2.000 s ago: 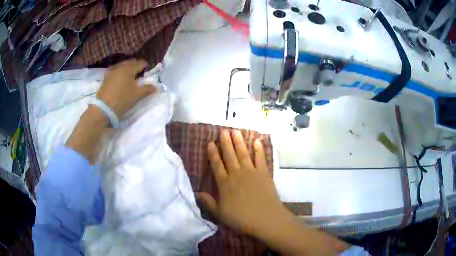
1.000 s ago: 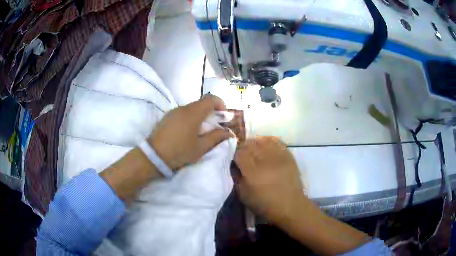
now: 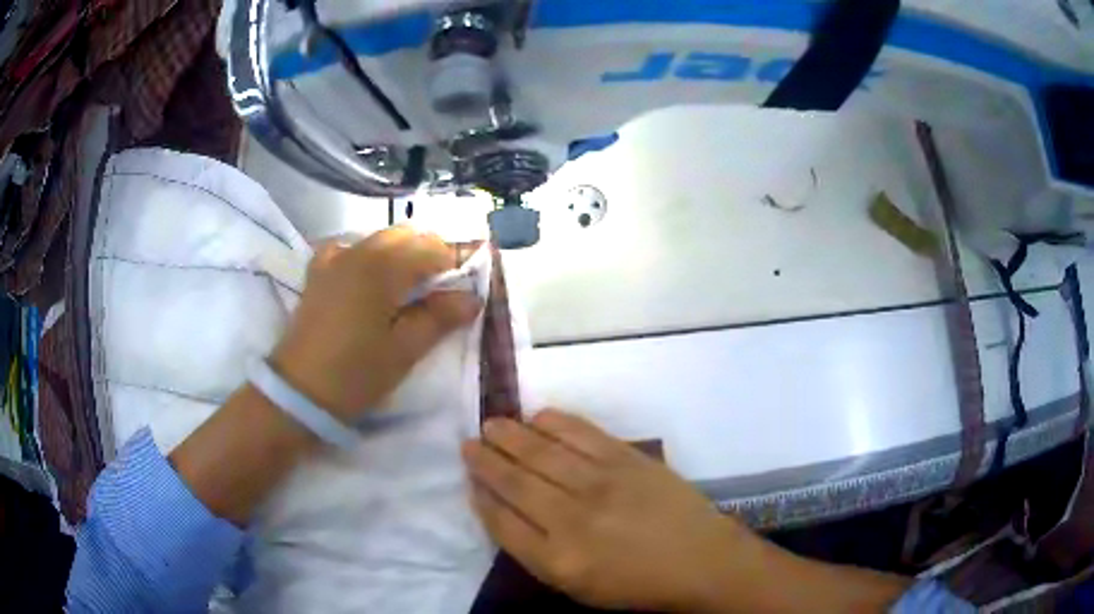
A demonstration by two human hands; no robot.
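Note:
A white quilted panel with thin dark stitch lines lies left of and below the needle area. A narrow strip of brown checked fabric shows along its right edge and runs up to the sewing machine's foot area. My left hand, with a white band at the wrist, pinches the panel's edge just below the foot; its fingertips are partly hidden in the folds. My right hand lies on the lower end of the checked strip, fingers together; its grip underneath is hidden.
The white machine head with a blue stripe spans the top. Piled checked fabric is at the upper left. A narrow brown strip, an olive scrap and dark threads lie on the right. A measuring tape runs along the front edge.
The panel's edge has been brought up to the foot area. My left hand has moved left, and my right hand has moved down along the strip. The camera view has shifted, with the machine head larger.

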